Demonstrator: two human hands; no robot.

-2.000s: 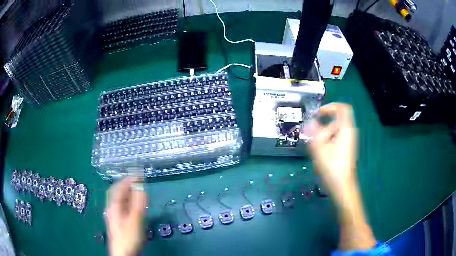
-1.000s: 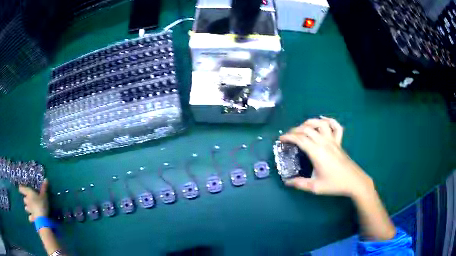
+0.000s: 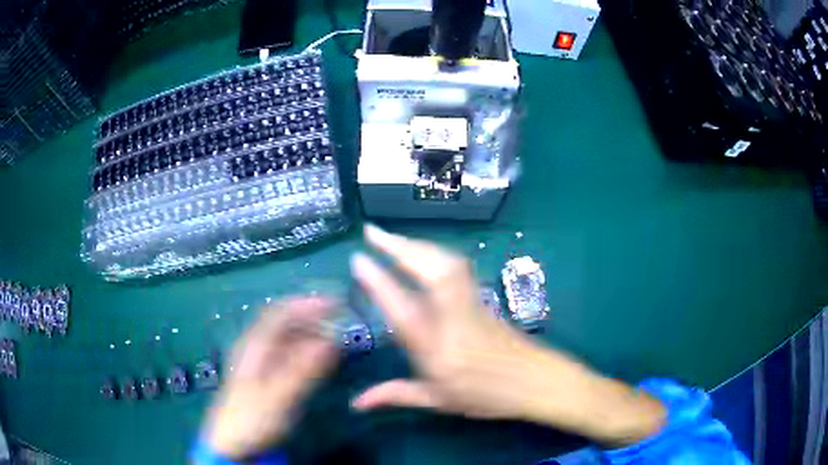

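Note:
Round cabled modules (image 3: 207, 373), small purplish discs, lie in a row on the green mat, with pale connector dots behind them. My left hand (image 3: 277, 368) is blurred over the row's middle; whether it holds anything cannot be told. My right hand (image 3: 449, 331) is beside it, blurred, thumb and fingers apart, with nothing visible in it. The hands hide several modules; one disc (image 3: 357, 338) shows between them. A silver-grey housing sub-assembly (image 3: 525, 291) lies on the mat at the row's right end, untouched.
Circuit boards (image 3: 36, 307) lie at far left. Clear blister trays (image 3: 213, 245) are back left, with a black phone-like rectangle (image 3: 267, 24) behind. A white feeder-like box (image 3: 386, 195) is at centre back, a white control box (image 3: 545, 36) behind it. Stacked black trays (image 3: 726, 118) are at right.
My right hand has let go of the silver-grey housing and moved left over the row. My left hand has moved right from beside the circuit boards to the row's middle.

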